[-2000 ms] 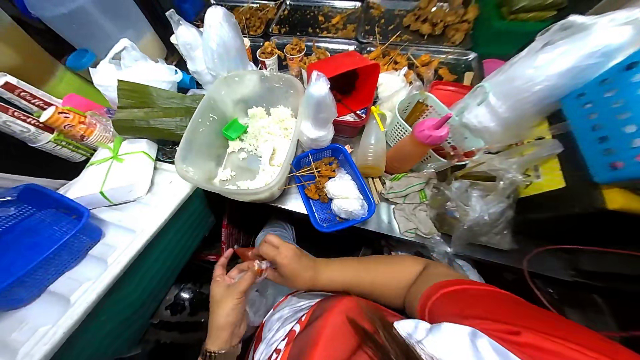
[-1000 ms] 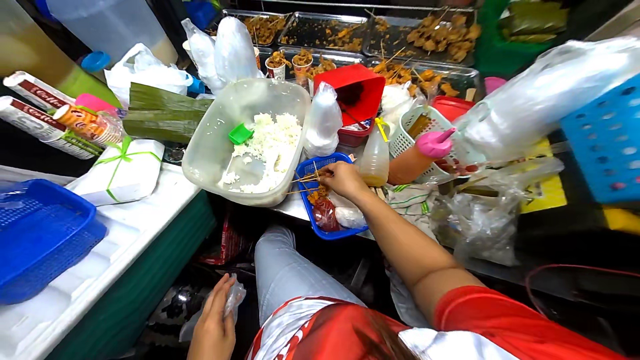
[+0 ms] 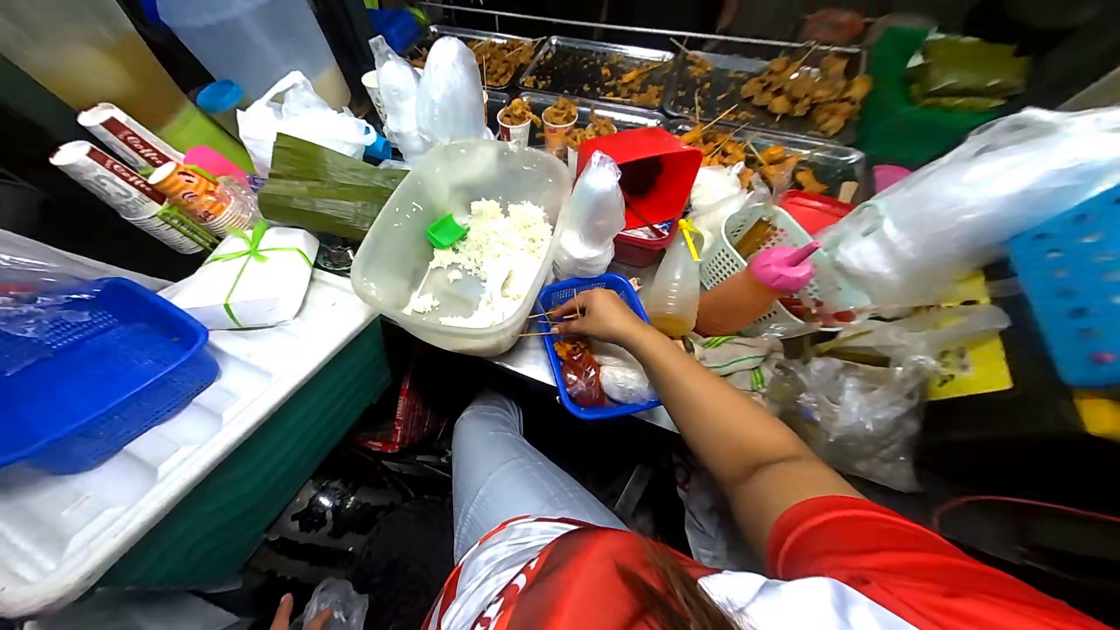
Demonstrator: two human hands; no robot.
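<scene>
My right hand (image 3: 604, 317) reaches into a small blue plastic basket (image 3: 570, 404), its fingers closed on thin wooden skewers (image 3: 544, 324) that stick out over the left rim. Below the fingers lie a clear bag of red sauce (image 3: 584, 378) and a white filled plastic bag (image 3: 623, 378). At the bottom edge, only fingertips of my left hand (image 3: 302, 616) show, with a clear plastic bag (image 3: 337, 604) held at them. Left of the basket stands a large translucent tub (image 3: 372, 276) with white rice (image 3: 499, 254) and a green scoop (image 3: 446, 231).
Metal trays (image 3: 604, 54) of skewered meat stand at the back. A red container (image 3: 643, 166), a pink-capped squeeze bottle (image 3: 739, 297) and a pale green basket (image 3: 726, 254) are behind and right of the small basket. At left are a blue basket (image 3: 96, 376), a ribbon-tied white box (image 3: 254, 280) and banana leaf (image 3: 328, 188).
My right hand has moved from beside my left hand, over my lap, to the small blue basket. The red sauce bag now lies in that basket. My left hand has dropped toward the bottom edge.
</scene>
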